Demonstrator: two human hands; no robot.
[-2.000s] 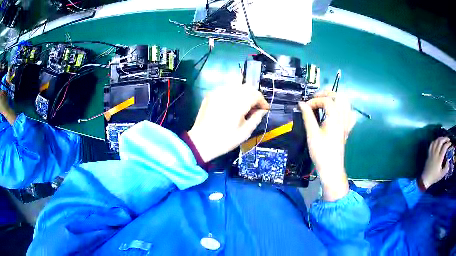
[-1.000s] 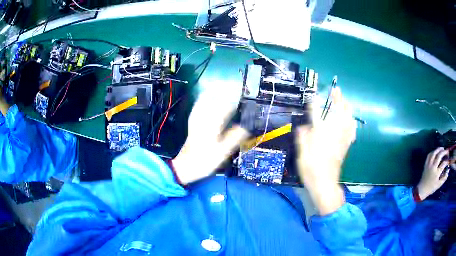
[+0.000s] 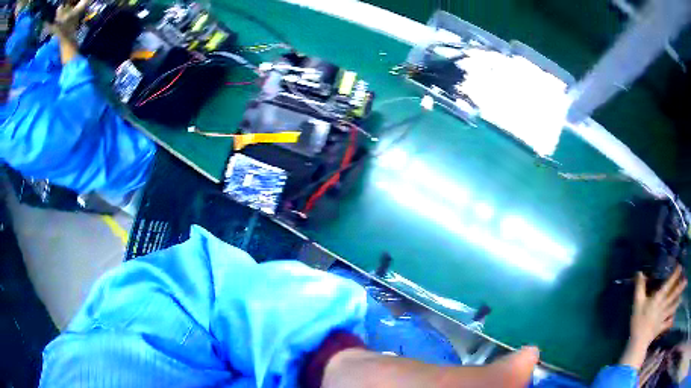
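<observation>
A dark, blurred black unit (image 3: 644, 239) lies at the far right of the bench, partly cut off by the picture's edge. My right hand (image 3: 655, 311) is at its near side with fingers spread; whether they press on it is unclear. My left hand (image 3: 470, 373) reaches right along the bottom edge, cut off and blurred; its fingers' grip cannot be seen.
Another black unit (image 3: 333, 144) with a blue board (image 3: 256, 182) and orange flex strip (image 3: 269, 139) lies left of centre. More units and a person's blue sleeve (image 3: 83, 144) are further left. A bin (image 3: 508, 98) with black and white contents stands at the far edge.
The view has swung left. The unit between my hands has left the middle; a dark unit is now at the far right by my right hand. My left hand has moved low and right.
</observation>
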